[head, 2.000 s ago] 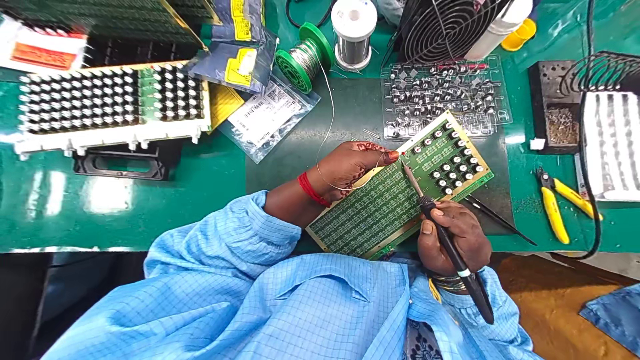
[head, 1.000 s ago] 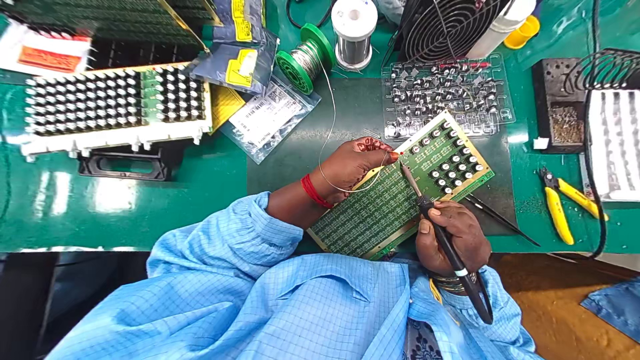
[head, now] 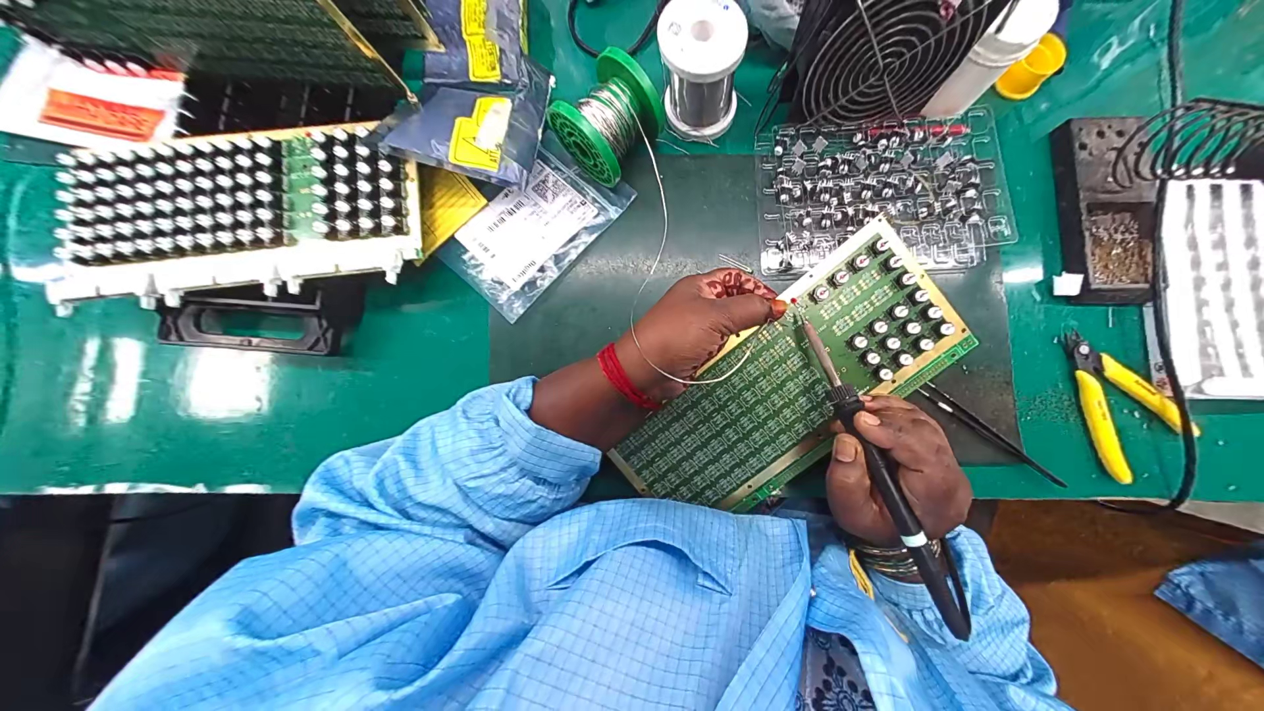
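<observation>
A green circuit board (head: 731,405) lies tilted before me, with black round components (head: 894,341) on its right part. In my right hand (head: 899,474) is a soldering iron (head: 889,494), held like a pen, its tip at the board's upper edge. My left hand (head: 701,331) pinches thin solder wire (head: 664,212) between thumb and finger, close to the iron's tip. The wire loops back to a green spool (head: 607,117). Whether tip and wire touch is too small to tell.
A clear plastic tray (head: 879,193) of components is behind the board. Tweezers (head: 992,434), yellow-handled cutters (head: 1106,405) and a soldering iron stand (head: 1106,212) are at the right. At the left stand a populated board (head: 237,197) and antistatic bags (head: 474,138). A fan (head: 879,59) is at the back.
The loop of solder wire by my left hand has changed shape. Both hands have stayed near the same spot on the board.
</observation>
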